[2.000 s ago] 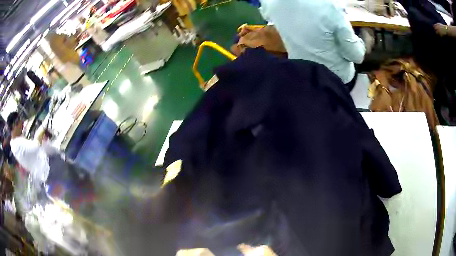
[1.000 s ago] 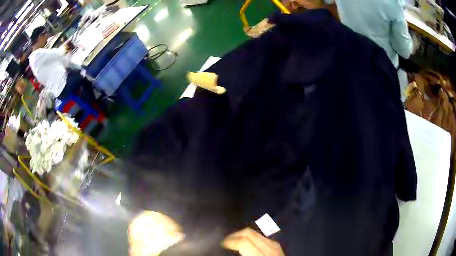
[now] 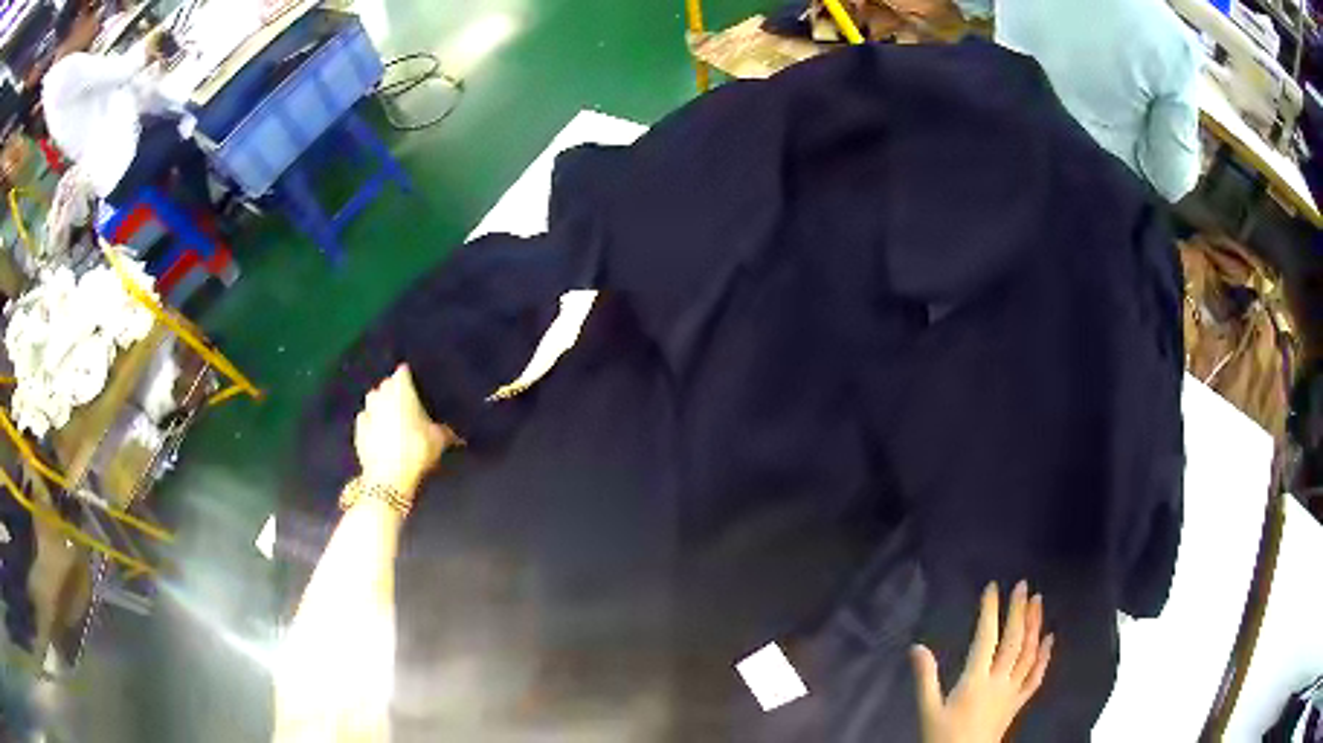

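A dark navy-black coat point(image 3: 813, 290) lies spread over a white work table point(image 3: 1219, 479) and fills the middle of the view. My left hand point(image 3: 399, 428) is on the coat's left part, fingers curled on the cloth near a sleeve. My right hand point(image 3: 990, 675) is at the lower right, fingers spread over the coat and holding nothing. A small white paper ticket point(image 3: 771, 676) lies on the coat between my hands. A pale strip point(image 3: 551, 344) shows between folds beside my left hand.
A person in light blue point(image 3: 1110, 73) is past the table at the upper right, near brown garments point(image 3: 1241, 319). A blue crate point(image 3: 298, 109) on a blue stool, a white cloth bundle point(image 3: 73, 341) by yellow rails point(image 3: 182, 327) and a person in white point(image 3: 95, 116) are left.
My left hand has moved up and left onto the coat's left part. My right hand has moved right and its fingers are spread. The left part of the coat has shifted.
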